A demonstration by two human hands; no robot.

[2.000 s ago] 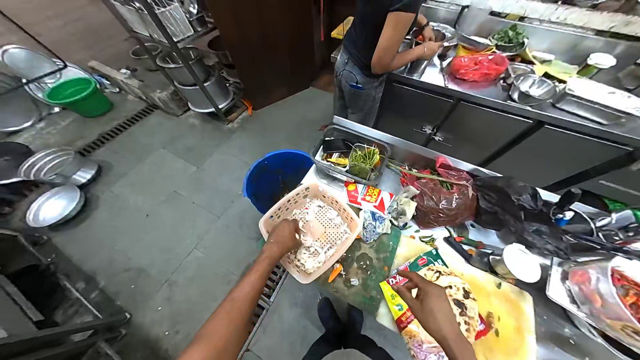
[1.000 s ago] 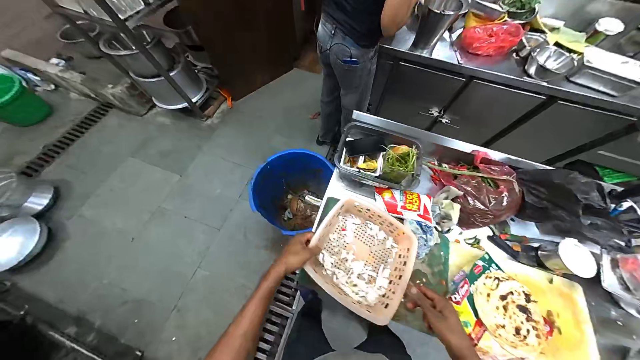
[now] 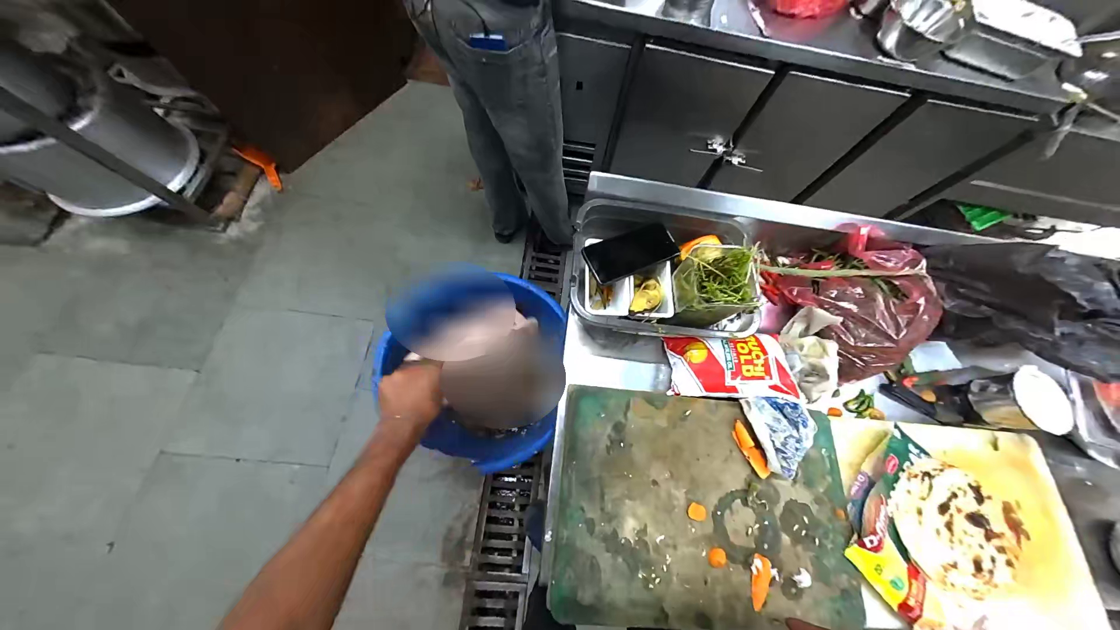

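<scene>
My left hand (image 3: 409,394) is closed at the left side of a blue plastic bucket (image 3: 486,459) on the floor. Beside its fingers is a pale pinkish shape (image 3: 468,337), heavily blurred, which appears to be the plastic basket held over the bucket. The bucket's contents are mostly hidden. Only a fingertip of my right hand (image 3: 805,624) shows at the bottom edge, by the green cutting board (image 3: 647,499). Carrot pieces (image 3: 760,582) and small white bits lie on that board. Flatbread (image 3: 958,525) rests at the right on packaging and a yellow board (image 3: 1050,542).
A steel tray (image 3: 582,297) holds small containers, herbs and a phone (image 3: 630,252). Near it are a red packet (image 3: 731,363) and a reddish plastic bag (image 3: 884,306). A person in grey jeans (image 3: 512,96) stands beyond the bucket. A floor drain grate (image 3: 503,525) runs alongside the counter.
The basket, held over the counter a second ago, is gone from there, uncovering the green board. My left hand has moved to the bucket. My right hand has almost left view. The view has shifted.
</scene>
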